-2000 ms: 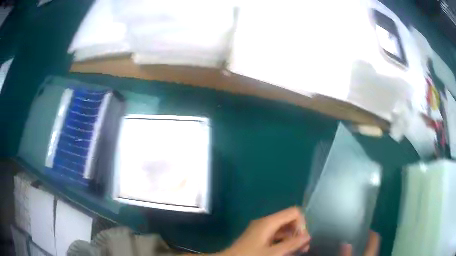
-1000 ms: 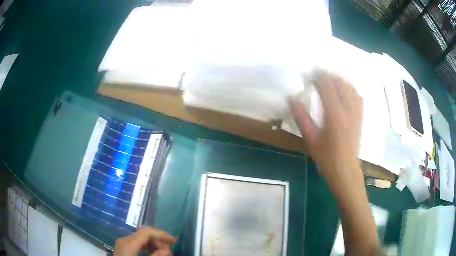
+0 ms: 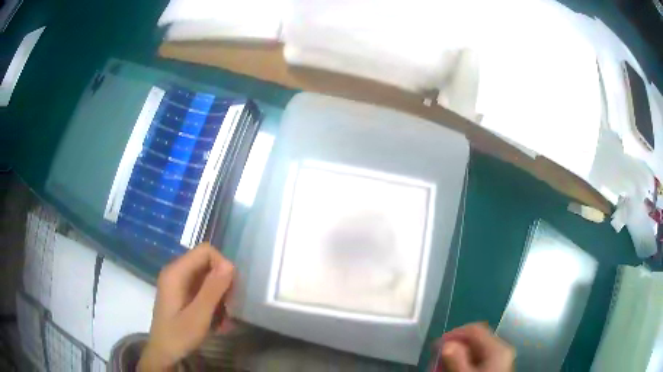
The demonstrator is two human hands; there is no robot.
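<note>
A milky translucent film (image 3: 378, 123) lies over a clear glass pane, whose thin edge (image 3: 456, 251) shows along the right. Through them shows the bright square pad with a white frame (image 3: 349, 243). My left hand (image 3: 187, 301) is at the film's near left corner, thumb and fingers drawn together; whether they pinch the film is unclear. My right hand (image 3: 476, 350), curled and cut off by the bottom edge, is just right of the near right corner; its grip is unclear.
A blue solar cell pile (image 3: 171, 171) lies on base glass at left. White sheet piles (image 3: 538, 87) on a brown board (image 3: 232, 62) are behind. A phone (image 3: 640, 105), glass panes (image 3: 552, 290) and a pale green stack (image 3: 632, 327) are at right. White-topped lay-ups (image 3: 123, 309) sit low left.
The milky film now covers the glass over the pad. My right hand has come back from the white sheet piles to the near right. My left hand stays near the cell pile's near end.
</note>
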